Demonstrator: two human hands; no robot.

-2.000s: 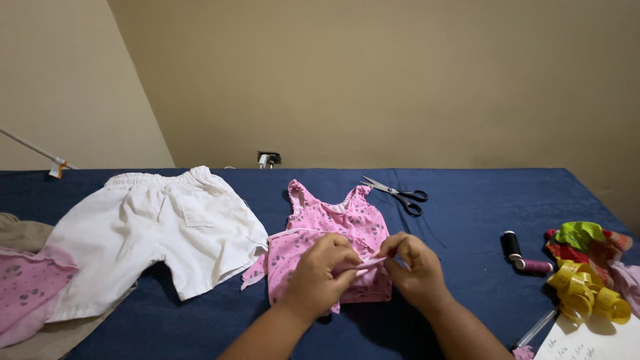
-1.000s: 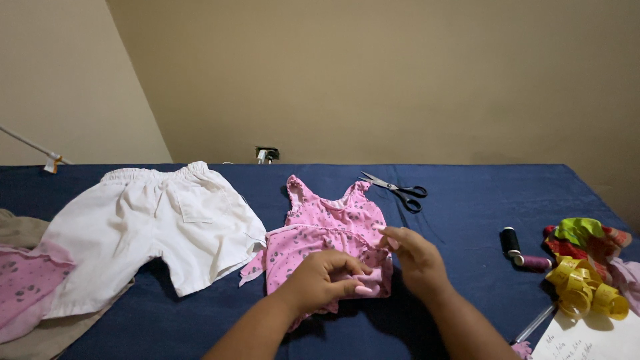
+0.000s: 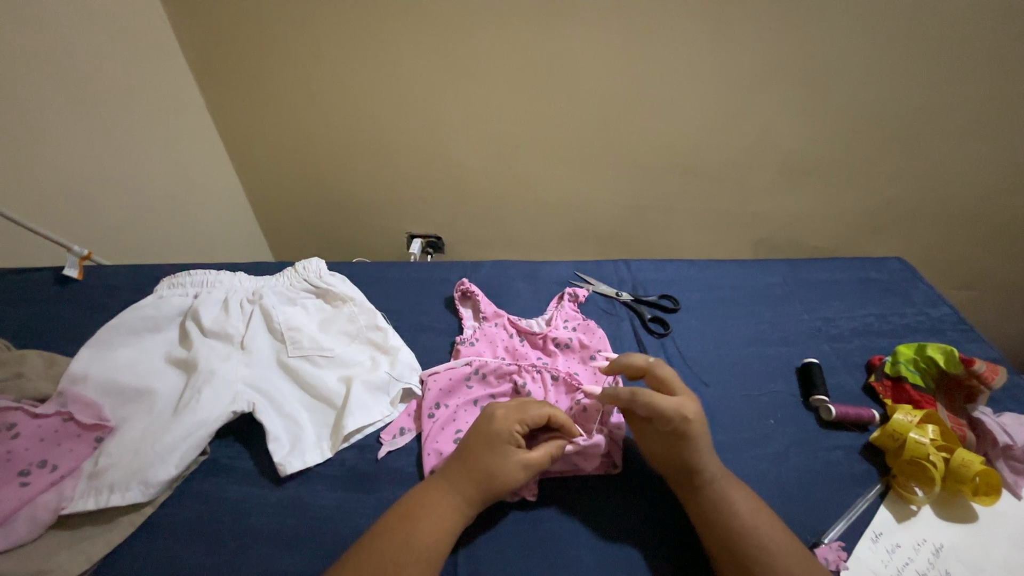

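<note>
A pink printed child's garment [image 3: 512, 384] with ruffled shoulder straps lies on the dark blue cloth. My left hand [image 3: 516, 444] pinches a fold of its pink fabric near the lower right part. Just right of it, my right hand [image 3: 660, 408] is raised over the garment's right side, thumb and fingertips close together; a thin thread seems to run between the hands, and whether a needle is held is too small to tell. Black-handled scissors [image 3: 632, 300] lie partly open behind the right shoulder strap. White shorts [image 3: 240, 360] with an elastic waist are spread to the left.
A black thread spool [image 3: 812, 380] and a purple one [image 3: 850, 414] lie at right, beside a yellow tape measure [image 3: 920, 452], colourful fabric scraps [image 3: 924, 368], a pen [image 3: 854, 510] and paper bearing writing [image 3: 936, 540]. Pink printed fabric [image 3: 40, 456] and beige cloth [image 3: 32, 372] lie far left.
Two seconds ago both hands held a raised strip of the pink fabric together. My right hand has since come away from the fold, while my left hand still pinches fabric, now lower.
</note>
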